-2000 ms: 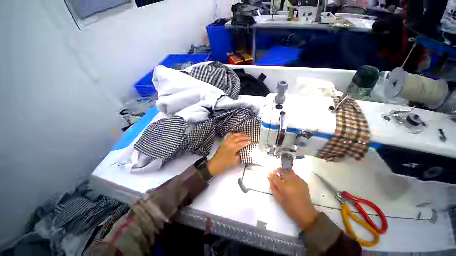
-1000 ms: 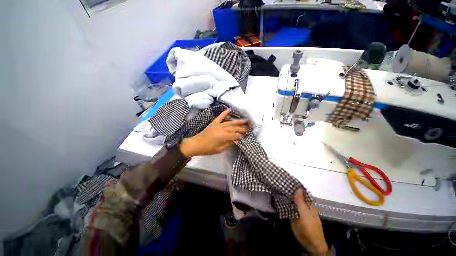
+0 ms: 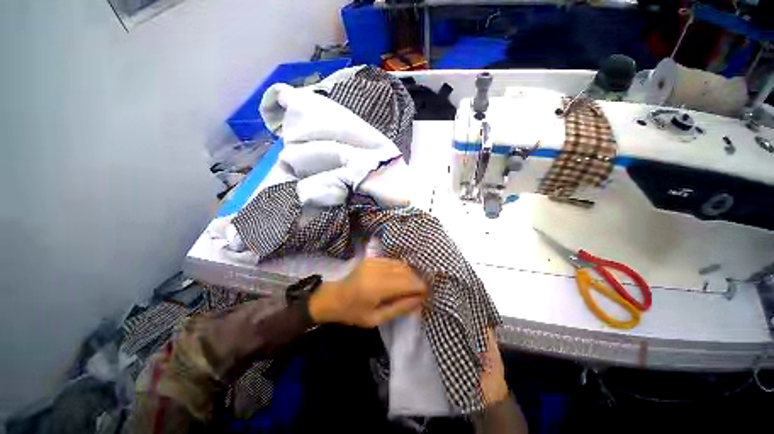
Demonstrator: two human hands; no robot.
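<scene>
A black-and-white checked garment (image 3: 441,301) with white lining (image 3: 416,364) runs from the table's left part over its front edge. The rest of it lies bunched left of the sewing machine (image 3: 543,153). My left hand (image 3: 373,292) is on the garment near the table edge, with its fingertips closed on the checked fabric. My right hand (image 3: 492,373) holds the checked part's right edge below the table edge; its fingers are partly hidden by the fabric. No fabric lies under the presser foot (image 3: 492,203).
Scissors (image 3: 607,284) with red and orange-yellow handles lie right of the needle. A brown plaid scrap (image 3: 581,148) hangs over the machine head. A blue bin (image 3: 280,85) stands behind at left, garments (image 3: 161,326) are heaped at lower left, and a thread cone (image 3: 696,87) lies behind.
The garment has left the needle area and now hangs over the front edge. In the last second, my left hand moved down along it, and my right hand moved slightly left and down.
</scene>
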